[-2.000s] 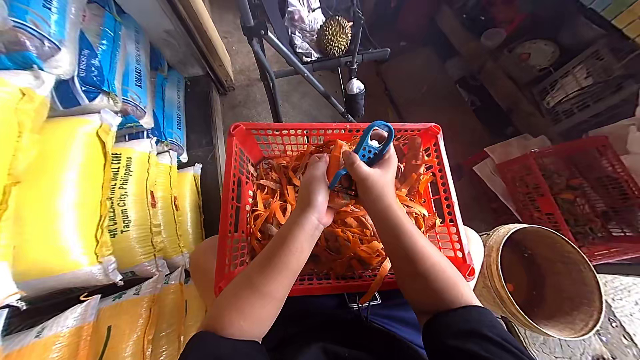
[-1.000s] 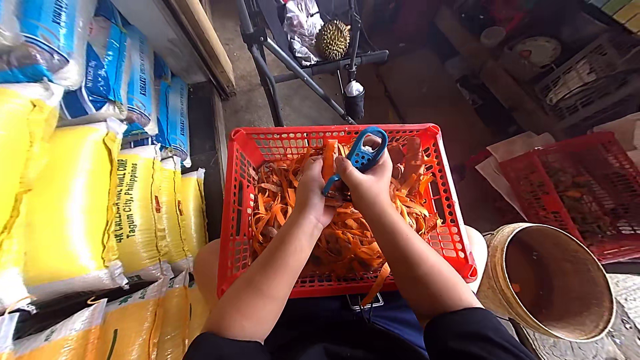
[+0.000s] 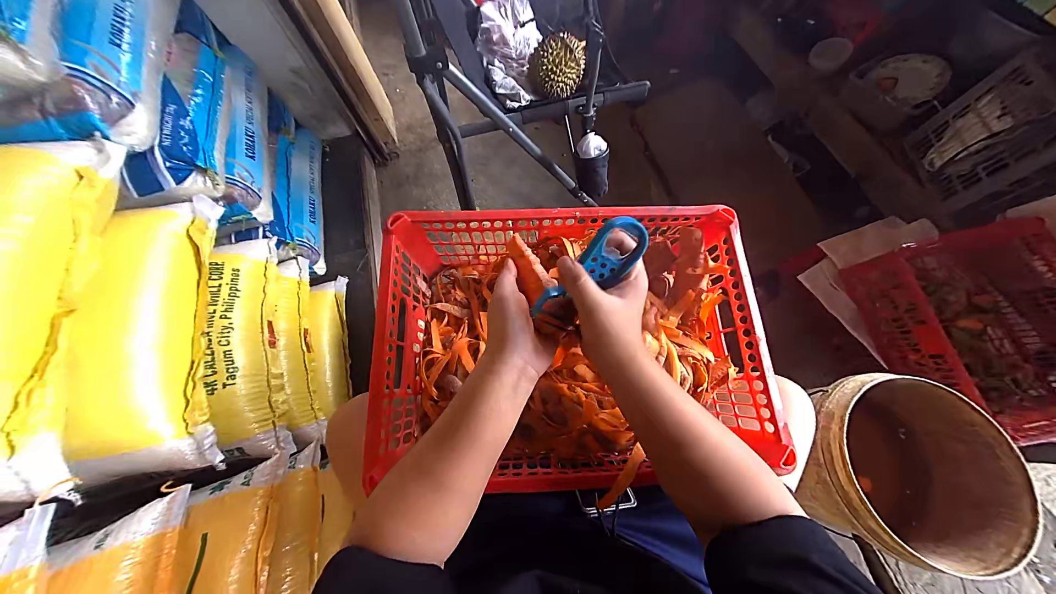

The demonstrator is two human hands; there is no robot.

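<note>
A red plastic crate (image 3: 561, 216) rests on my lap, filled with orange carrot peelings (image 3: 569, 412) and some carrots. My left hand (image 3: 516, 326) holds a carrot (image 3: 530, 268), its tip pointing up and away from me. In my right hand (image 3: 615, 305) is a blue-handled peeler (image 3: 606, 260), whose head lies against or just over the carrot's near part; the contact itself is partly hidden by my fingers. Both hands are close together above the peelings. An unpeeled-looking carrot (image 3: 687, 256) lies at the crate's right side. One strip of peel hangs over the near rim.
A worn bucket (image 3: 833, 462) stands at my right, touching or close to my leg. Beyond it is another red crate (image 3: 907, 297) with scraps. Yellow sacks (image 3: 136, 330) and blue sacks (image 3: 247, 140) are stacked at left. Ahead, a metal-framed stroller or chair (image 3: 520, 128) holds a durian (image 3: 558, 64).
The carrot, upright in the frame one second ago, now leans to the left. The peeler stays in my right hand, and its angle has shifted slightly.
</note>
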